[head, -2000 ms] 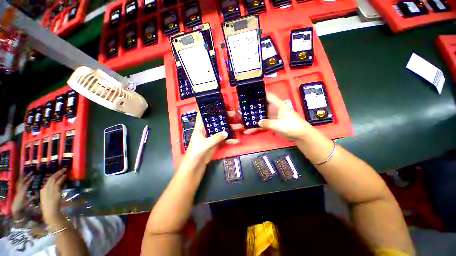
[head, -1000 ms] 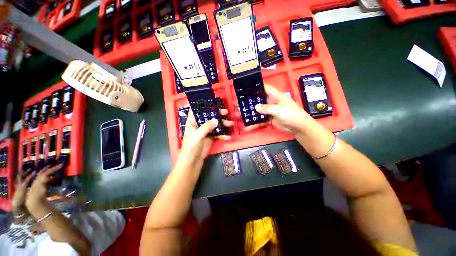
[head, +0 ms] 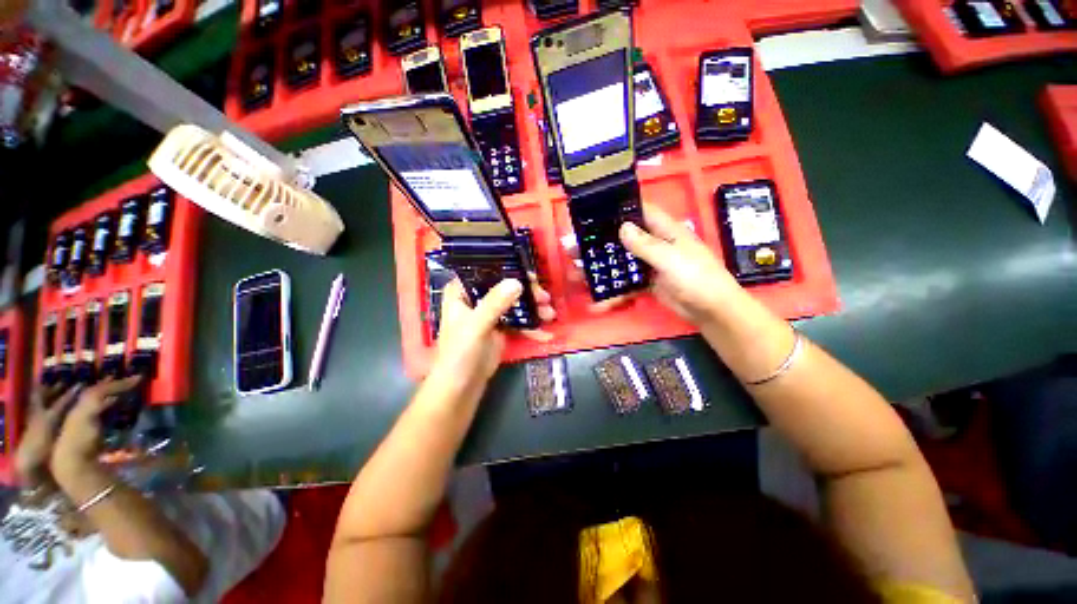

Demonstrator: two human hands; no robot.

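My left hand (head: 482,325) holds an open flip phone (head: 439,177), its thumb on the black keypad and its gold-framed screen half tilted to the left. My right hand (head: 679,266) holds a second open flip phone (head: 591,106) more upright, its thumb on the upper keypad. Both screens are lit with a pale box over a greyer background. The red phone tray (head: 809,266) lies under both phones. Closed phones (head: 751,230) lie in its right pockets, and open ones (head: 484,71) lie at its back left.
Three small flat dark pieces (head: 619,385) lie along the bench edge. A bar-type phone (head: 262,332), a pen (head: 327,330) and a cream fan (head: 246,189) are on the left. Another person's hands (head: 73,434) are at the far-left tray (head: 177,342). A white paper (head: 1011,171) lies right.
The screens have changed from mostly white to a greyer view with a pale box. The left phone's screen half has tilted further left and lower. My right thumb has moved up the keypad.
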